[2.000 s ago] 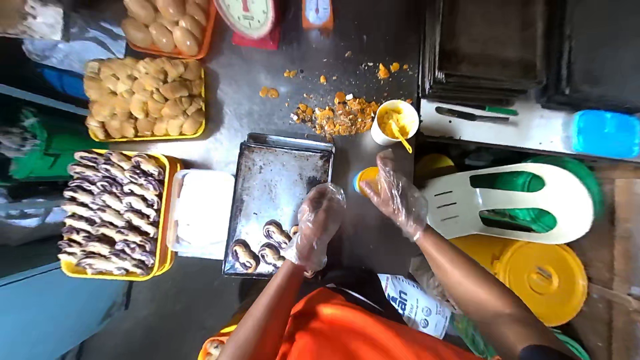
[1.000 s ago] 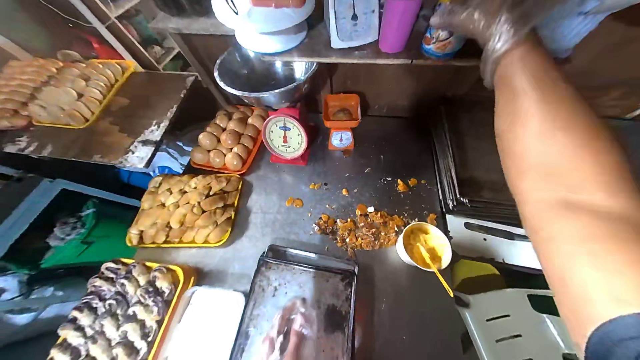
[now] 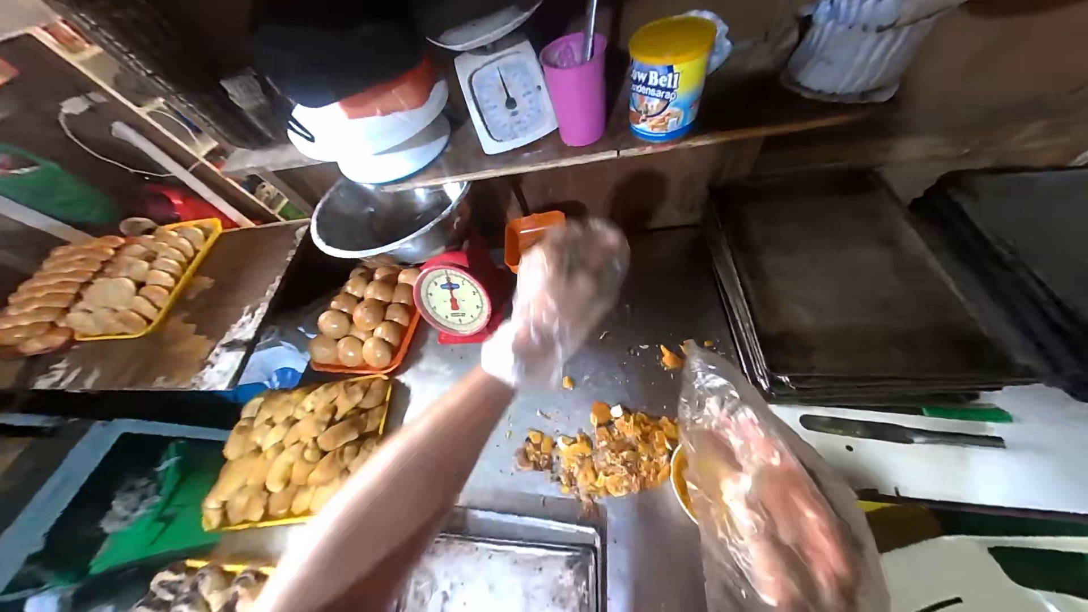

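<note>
My left hand (image 3: 565, 293), blurred in a clear plastic glove, reaches over the steel table beside a red dial scale (image 3: 455, 297) and partly covers a small orange scale (image 3: 531, 234). Whether it holds anything is unclear. At the lower right, my right hand (image 3: 765, 493) shows through loose clear plastic; its fingers are hard to make out. It covers most of a bowl of yellow filling (image 3: 682, 484). Orange and brown crumbs (image 3: 608, 455) lie heaped between the hands. Below them is a metal baking tray (image 3: 510, 565), partly behind my left forearm.
Trays of round buns (image 3: 365, 314) and shaped rolls (image 3: 297, 446) line the left. Stacked dark baking trays (image 3: 867, 289) stand right, near a knife (image 3: 901, 431). The shelf above holds a white scale (image 3: 508, 93), a pink cup (image 3: 576, 89) and a yellow-lidded can (image 3: 667, 81).
My right hand has left the can on the shelf and come down beside the bowl. My left hand has moved forward from over the baking tray to the scales.
</note>
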